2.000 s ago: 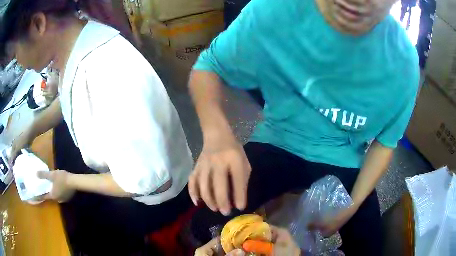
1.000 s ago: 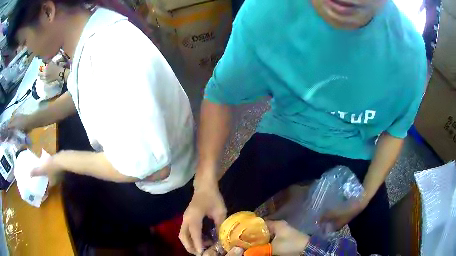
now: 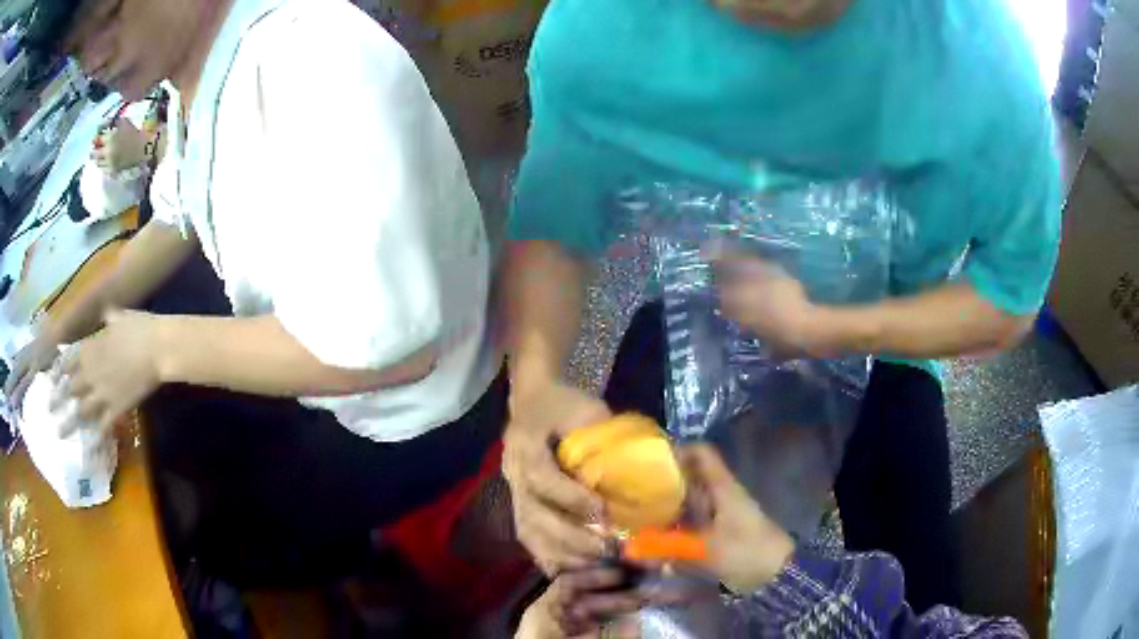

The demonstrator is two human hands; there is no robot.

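Observation:
A golden-yellow bread roll is at bottom centre, between hands. My right hand, in a dark plaid sleeve, has its fingers against the roll's right side. An orange finger cot shows just below the roll; which finger wears it is unclear. My left hand is low at the bottom edge, blurred and partly cut off; its grip cannot be made out. The facing neighbour's hand is on the roll's left side.
The facing person in a teal shirt has a clear plastic bag at the other hand. At left, a person in white handles a white cloth over the orange-brown table. Whitish bags lie at right.
The roll has moved up and slightly right, with my right hand beside it. The neighbour's hand has come onto the roll. The clear bag has been raised and spread out.

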